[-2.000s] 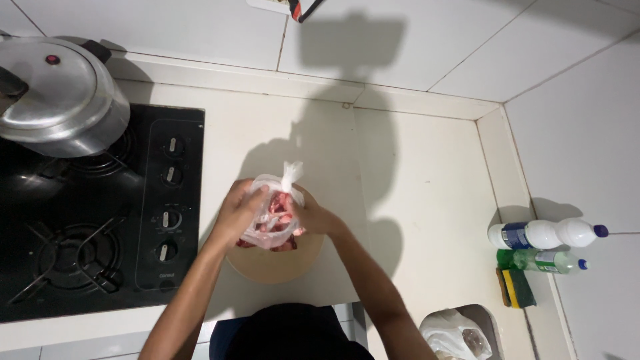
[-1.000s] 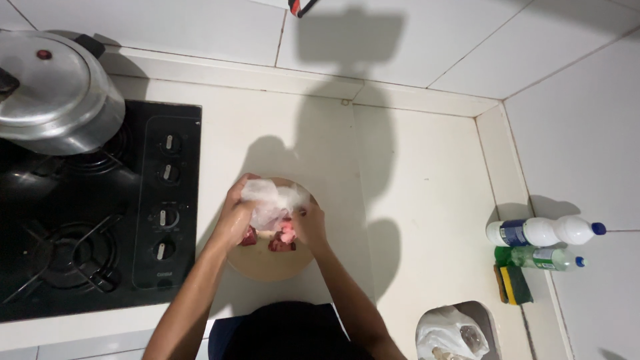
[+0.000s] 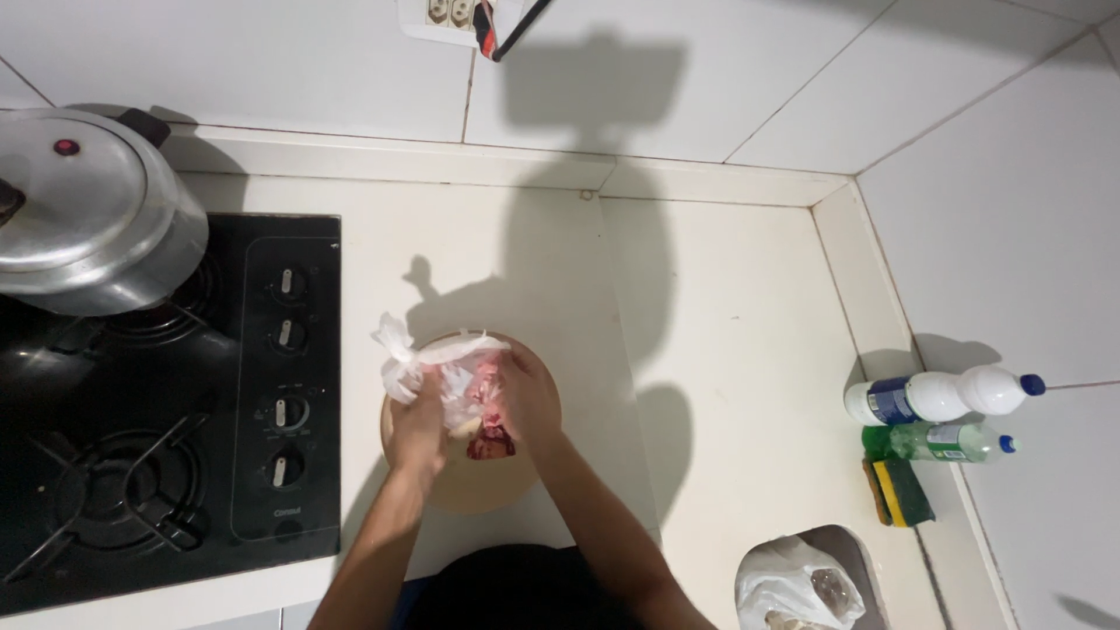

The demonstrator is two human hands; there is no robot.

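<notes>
A knotted translucent plastic bag (image 3: 459, 359) is held over a round beige board or dish (image 3: 481, 490), whose exact kind I cannot tell. My left hand (image 3: 418, 429) grips the bag's left side, just below its white knot. On the right side my right hand (image 3: 527, 398) holds the bag, its fingers partly hidden. Pink and red raw meat (image 3: 486, 385) shows between the hands, in or behind the plastic. A darker red piece of meat (image 3: 492, 444) lies lower down, over the round surface.
At left a metal pressure cooker (image 3: 74, 201) stands on a black gas cooktop (image 3: 289, 367). Along the right wall lie a white bottle (image 3: 936, 396), a green bottle (image 3: 945, 442) and a sponge (image 3: 899, 493). A plastic bag (image 3: 792, 586) sits in the sink (image 3: 862, 551).
The bag's knot, at the top between my hands two seconds ago, is now at the left beside my left hand. Less meat shows on the round surface than one second ago.
</notes>
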